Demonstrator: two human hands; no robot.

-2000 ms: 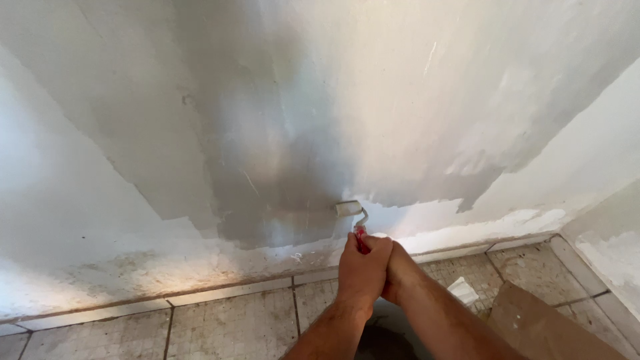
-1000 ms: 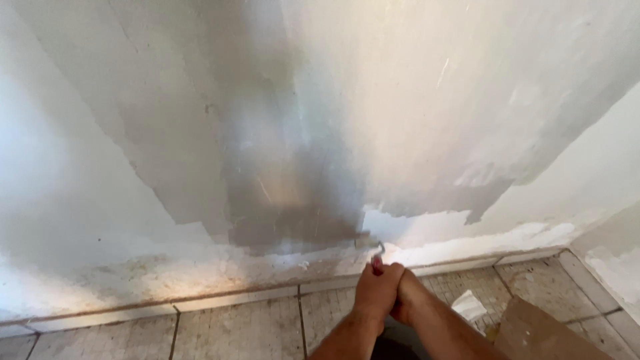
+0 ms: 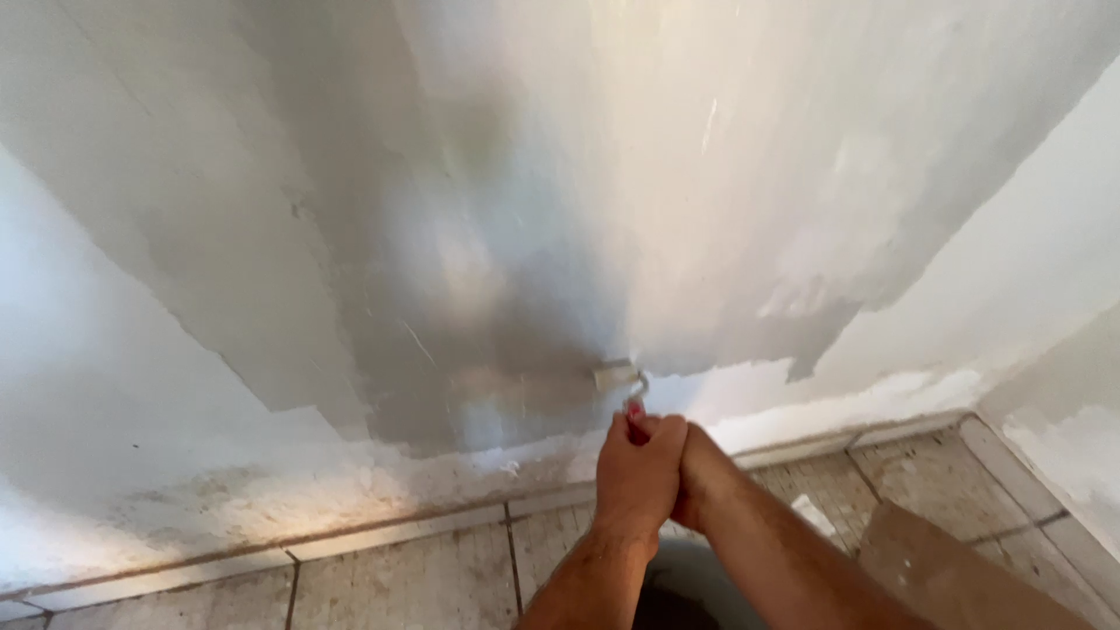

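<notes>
A small paint roller [image 3: 618, 376] with a bent wire frame rests against, or just off, the lower wall [image 3: 542, 289], near the bottom edge of the grey coating. Its red handle [image 3: 633, 409] shows above my left hand [image 3: 637, 477], whose fingers are closed around it. Close against it on the right is my right hand [image 3: 693, 477], wrapped around the lower part of the grip; the left hand and wrist partly cover it. Grey, wet-looking coating spreads over the wall, with white patches along its ragged lower edge.
Below the wall runs a tile baseboard [image 3: 394, 534] with stained floor tiles [image 3: 411, 577]. A grey bucket [image 3: 691, 582] stands under my forearms. To the right lie a white scrap [image 3: 814, 514] and brown cardboard [image 3: 954, 569]. The side wall [image 3: 1081, 437] meets this wall at the right corner.
The roller went down toward the baseboard between the first and second frames and is now higher on the wall again. Both hands moved with it, still closed on the handle.
</notes>
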